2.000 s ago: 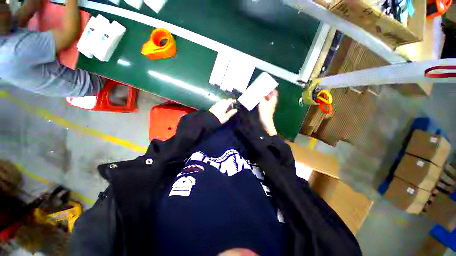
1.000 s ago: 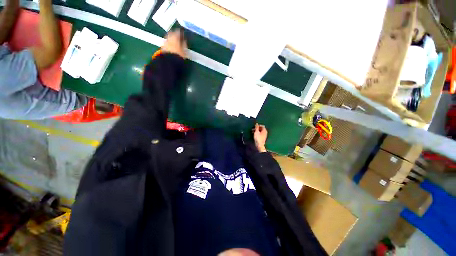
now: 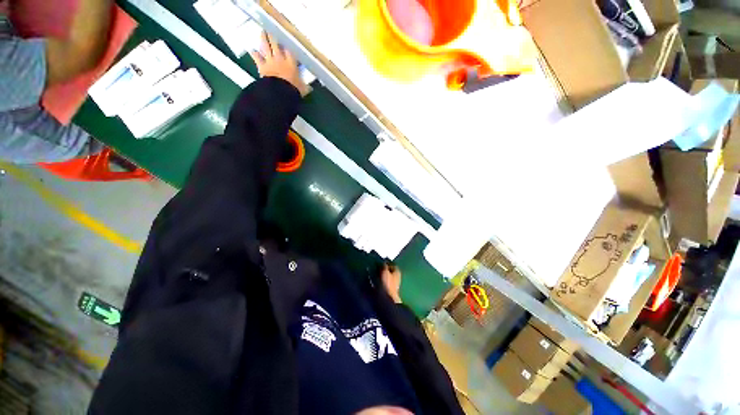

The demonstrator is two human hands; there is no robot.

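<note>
My left hand (image 3: 276, 63) reaches across the side rail (image 3: 312, 134) to white retail boxes (image 3: 230, 26) on the conveyor belt, under the shelf edge. Its fingers are at the boxes; whether they grip one is unclear. My right hand (image 3: 392, 284) is low at the near edge of the green work surface (image 3: 315, 194), beside a stack of white retail boxes (image 3: 378, 227). It is small and partly hidden by the dark sleeve, so its grip cannot be told.
The bright shelf (image 3: 519, 146) overhangs the belt and bears an orange tape dispenser (image 3: 377, 40) and a parts box (image 3: 596, 259). Another orange ring (image 3: 290, 152) is beside my left sleeve. More retail boxes (image 3: 166, 101) lie near another person's arm (image 3: 81, 44). Scissors (image 3: 476, 298) hang at the bench end.
The single box my right hand held two seconds ago is no longer in view there. My left hand has moved from the near edge to the belt. The view has shifted right, showing more shelf.
</note>
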